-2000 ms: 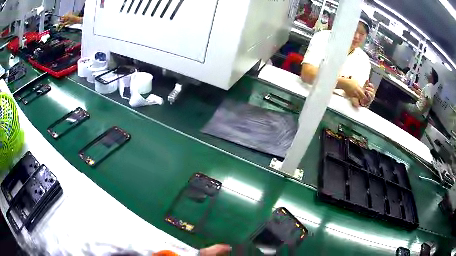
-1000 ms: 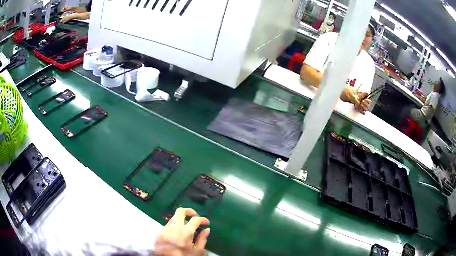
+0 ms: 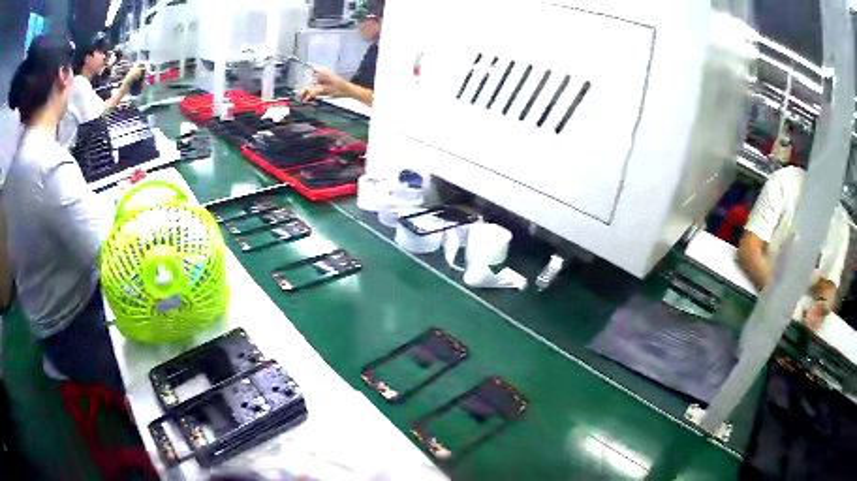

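Neither of my hands is in the picture. Two thin black phone middle frames lie side by side on the green conveyor belt in front of me, one phone frame left of the other. Both have copper or gold spots at the ends. Another phone frame lies further up the belt, with more beyond it. Stacked black phone fixtures sit on the white ledge at the left.
A bright green fan stands on the ledge. Red trays with black parts lie further up. White rolls sit beside the large white machine. A grey mat lies beside the pale post. Several people work around the line.
The view has swung left, showing the whole fan and people at left. The hand seen over a phone frame a second ago is out of the picture.
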